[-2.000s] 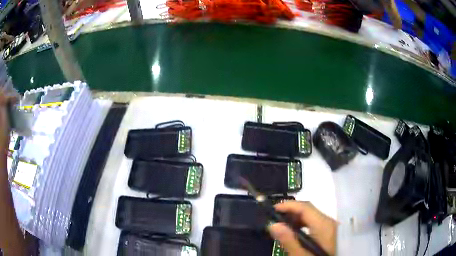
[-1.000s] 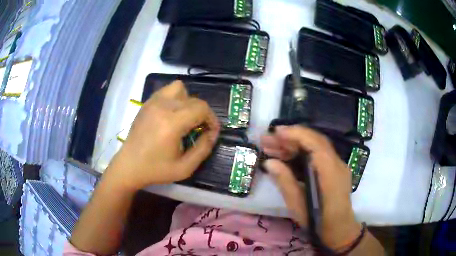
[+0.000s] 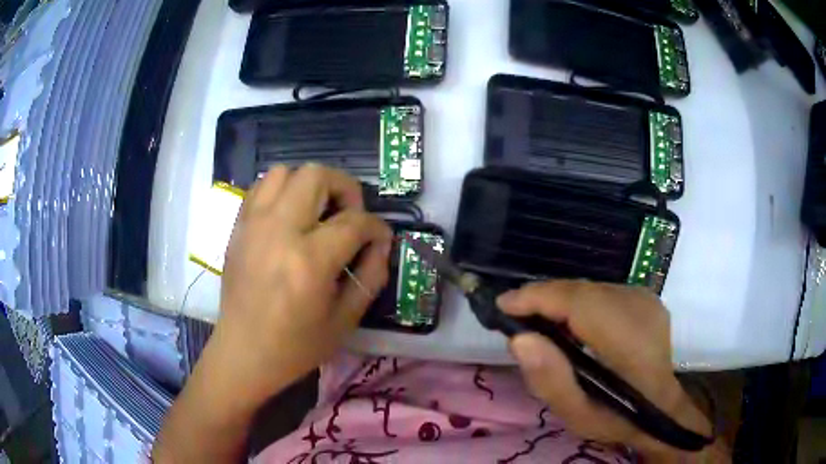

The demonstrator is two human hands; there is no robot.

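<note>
My right hand (image 3: 602, 358) holds a black soldering iron (image 3: 580, 353), its tip over the green circuit board (image 3: 415, 281) of the nearest left power bank housing (image 3: 379, 313). My left hand (image 3: 299, 245) is above that housing, fingers pinched beside the board. A white battery (image 3: 216, 227) with yellow tape edges shows at the left hand's outer side, partly hidden by it. A thin silvery strand (image 3: 360, 281) shows at the left fingers. A small red wire end seems to be near the iron's tip. Exactly what the fingertips pinch is hidden.
More black housings with green boards stand in two columns, left (image 3: 317, 140) and right (image 3: 571, 131). A stack of white blister trays (image 3: 81, 154) is at the left, with more trays (image 3: 109, 390) below the bench edge. Dark objects lie at the far right.
The view has tilted down to the near housings. My left hand came from the trays and is now at the nearest left housing. The iron's tip has moved left and down onto its board area.
</note>
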